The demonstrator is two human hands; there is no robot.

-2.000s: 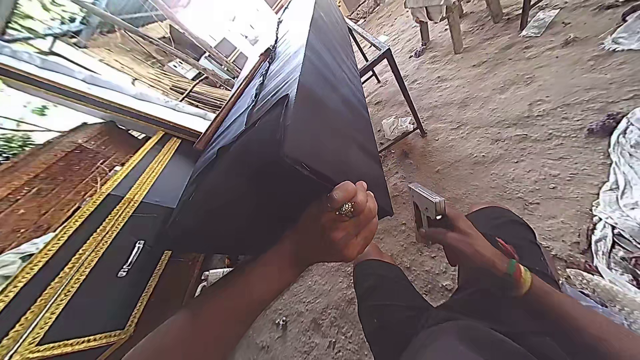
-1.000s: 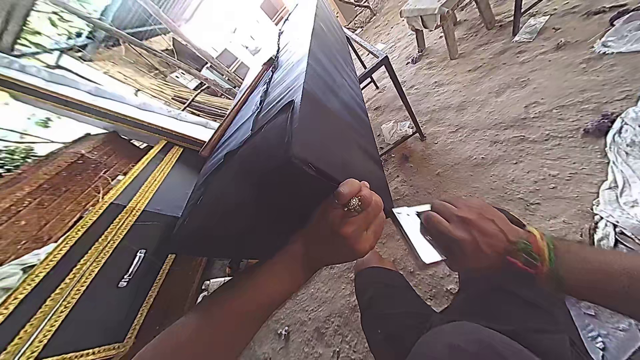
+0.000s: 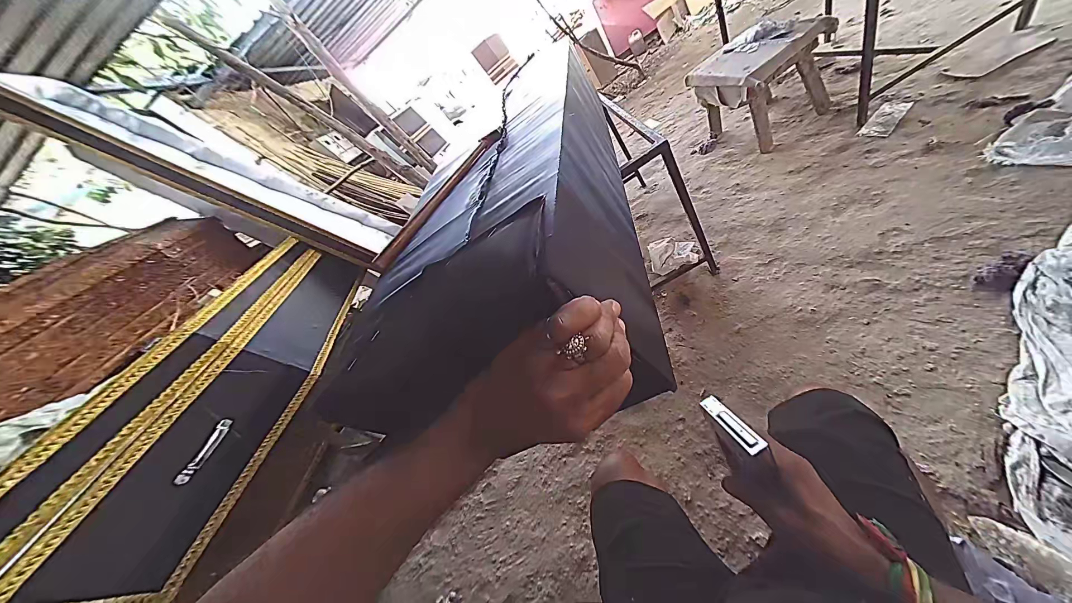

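Observation:
A long box covered in dark cloth (image 3: 595,218) lies tilted before me on a metal frame stand. My left hand (image 3: 578,368), with a ring on one finger, grips the cloth at the box's near end. To its right, my right hand (image 3: 779,477) holds a metal staple gun (image 3: 734,425), apart from the box; most of the tool is hidden by the fingers. At the left stands a second dark box with gold braid trim (image 3: 276,360) and a silver handle (image 3: 203,452).
A metal frame stand (image 3: 682,201) supports the covered box. Farther off stands a low wooden stool (image 3: 762,67). White crumpled sheeting (image 3: 1043,394) lies on the dirt ground at right. A white-lined panel with dark edging (image 3: 201,167) rests at upper left.
My right hand with the staple gun has drawn back down from the box's corner, where it was one second ago. My left hand stays on the cloth.

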